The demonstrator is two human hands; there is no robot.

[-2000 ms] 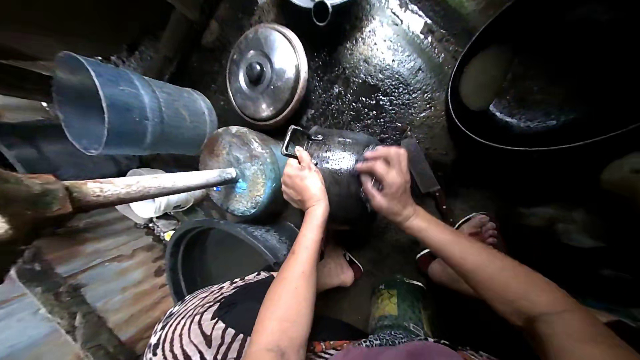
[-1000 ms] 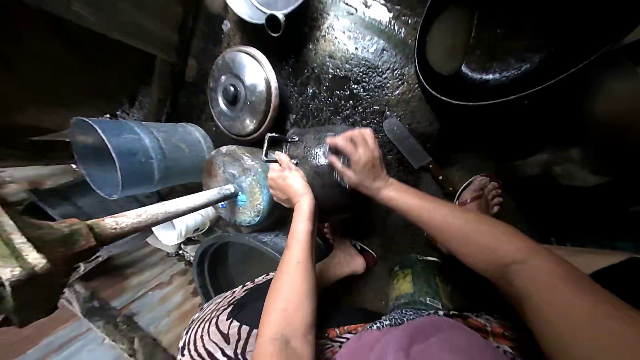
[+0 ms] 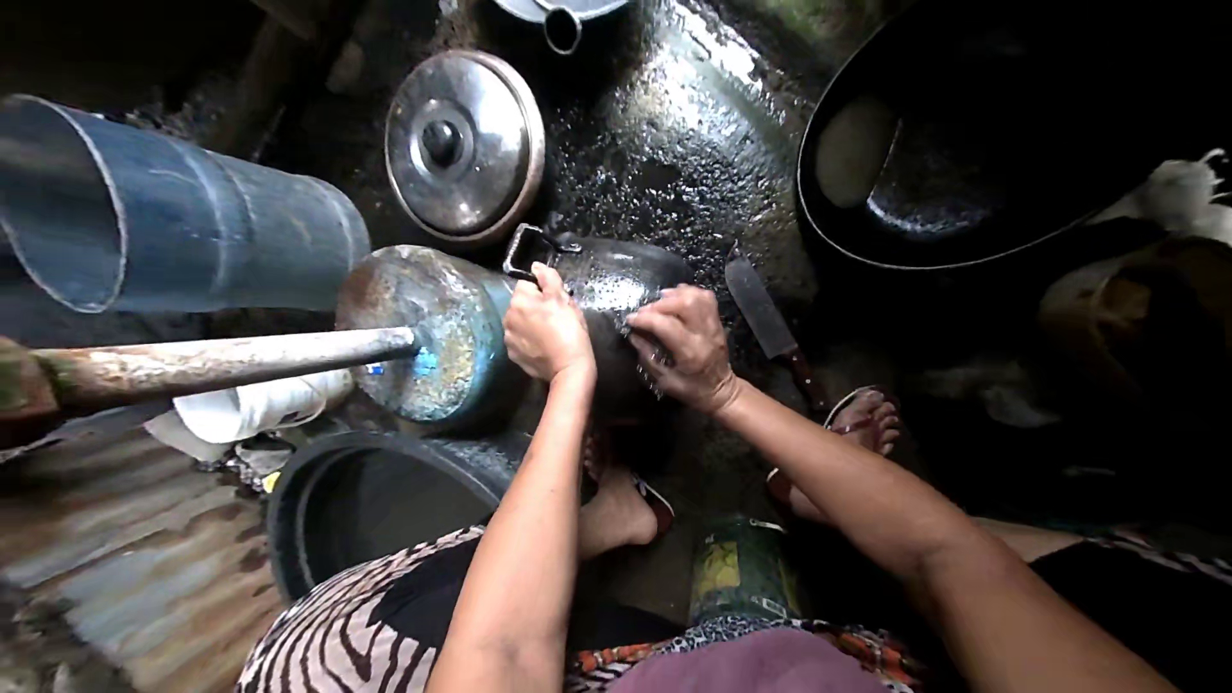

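Observation:
A dark, wet metal pot (image 3: 621,279) with a blackened side lies tilted in front of me. My left hand (image 3: 549,327) is closed around the lower part of its side handle (image 3: 526,252). My right hand (image 3: 685,345) presses on the pot's wet side, fingers curled over a small scouring pad, perhaps of steel wool, mostly hidden by the fingers. Right of the pot a broad knife (image 3: 760,310) with a reddish-brown handle lies on the wet ground. A round metal lid (image 3: 465,149) with a black knob stands beyond the pot, to the left.
A large black wok (image 3: 948,183) is at the right. On the left are a tall blue container (image 3: 231,226), a rusty tank (image 3: 423,337), a pipe (image 3: 231,361) reaching over it, a white bucket (image 3: 260,409) and a dark basin (image 3: 385,510) of water. My sandalled feet are close below.
My right hand has moved over the pot's side, its fingers in a different place. My left hand has stayed at the handle. The view has shifted.

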